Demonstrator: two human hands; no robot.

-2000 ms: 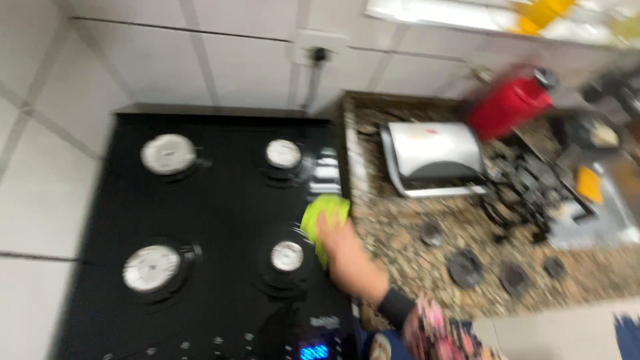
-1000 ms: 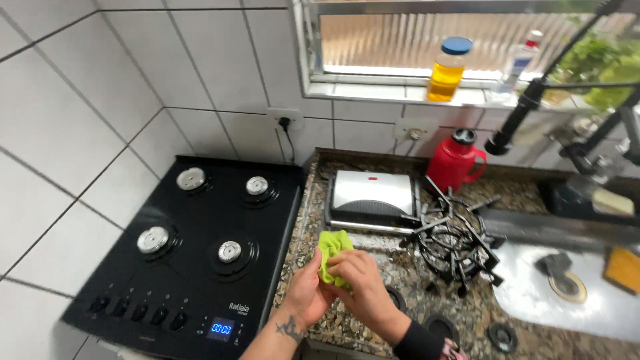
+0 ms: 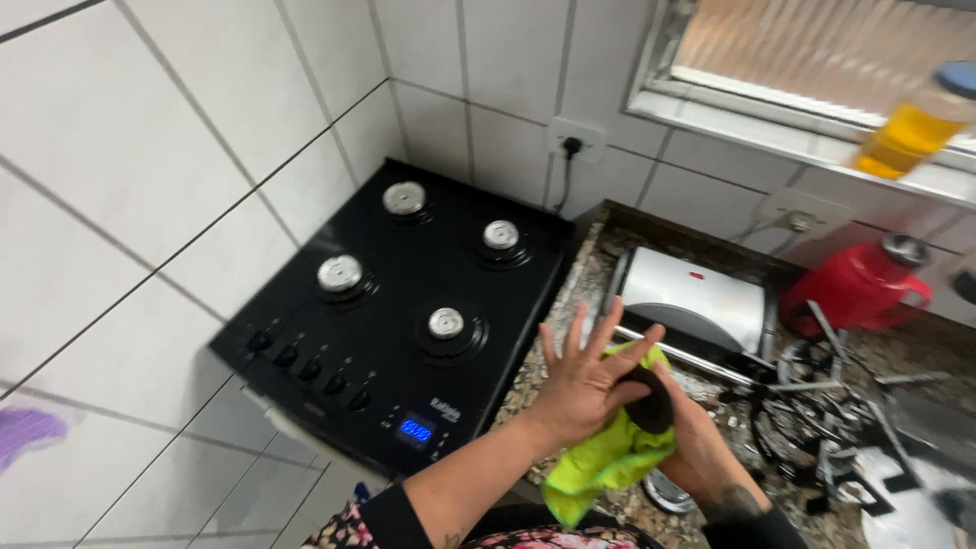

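Note:
A dark round burner cap (image 3: 650, 401) lies against a lime-green cloth (image 3: 610, 461) held by my right hand (image 3: 698, 442), whose fingers are partly hidden behind them. My left hand (image 3: 583, 381) is spread over the cloth's left side, its thumb touching the cap's edge; whether it bears any of the cap's weight is unclear. To the left is a black gas cooktop (image 3: 389, 274) with bare silver burners, such as the front right one (image 3: 446, 323), and a lit blue display. Black pan grates (image 3: 808, 412) are piled on the granite counter at right.
Behind my hands stands a silver contact grill (image 3: 694, 297), with a red thermos jug (image 3: 858, 286) to its right. A metal-rimmed round part (image 3: 668, 492) lies below my right hand. On the windowsill is a jar of yellow liquid (image 3: 911, 133). A plug (image 3: 572, 145) sits in the wall outlet.
Two seconds ago a hand had the cloth on the cooktop's right edge; one second ago both hands held it over the counter. Now the left fingers are spread and the dark cap is visible. The view has shifted.

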